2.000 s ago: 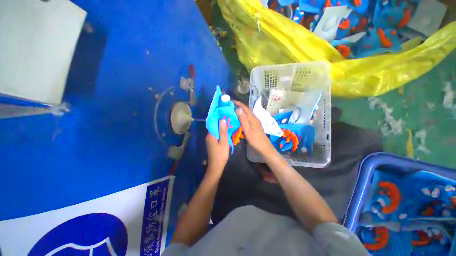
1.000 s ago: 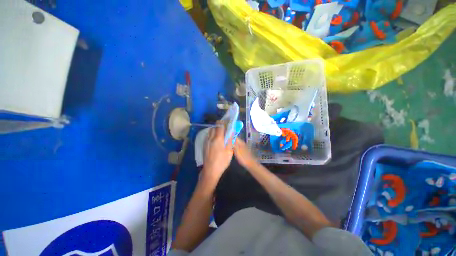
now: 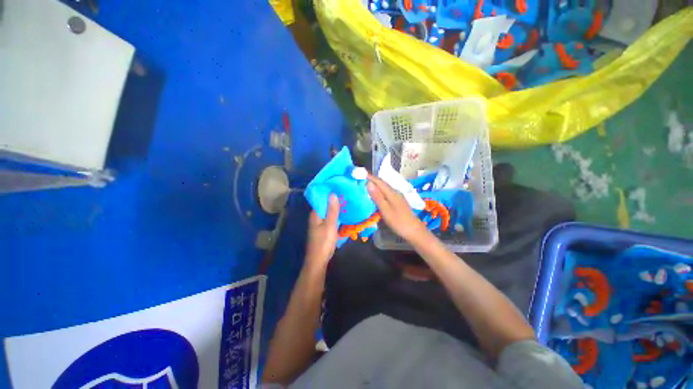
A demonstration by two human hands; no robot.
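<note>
A bright blue plush piece (image 3: 348, 199) with an orange arc and a small white puff is between my two hands. My left hand (image 3: 325, 228) holds its lower left side, thumb on the blue face. My right hand (image 3: 391, 205) holds its right edge. The thin filling nozzle (image 3: 296, 190) reaches from the pale nozzle base (image 3: 272, 190) to the piece's left edge; whether its tip is inside is hidden. The piece looks partly plump.
A white basket (image 3: 490, 182) with pieces stands right of my hands. A yellow bag (image 3: 425, 72) with many pieces lies beyond it. A blue crate (image 3: 549, 266) of pieces is at lower right. The blue machine (image 3: 182, 152) fills the left, with a white metal box (image 3: 57, 83).
One second ago the piece was edge-on between my hands, with a pale sheet beside it. Now its blue face is turned up and spread, and my hands are further apart.
</note>
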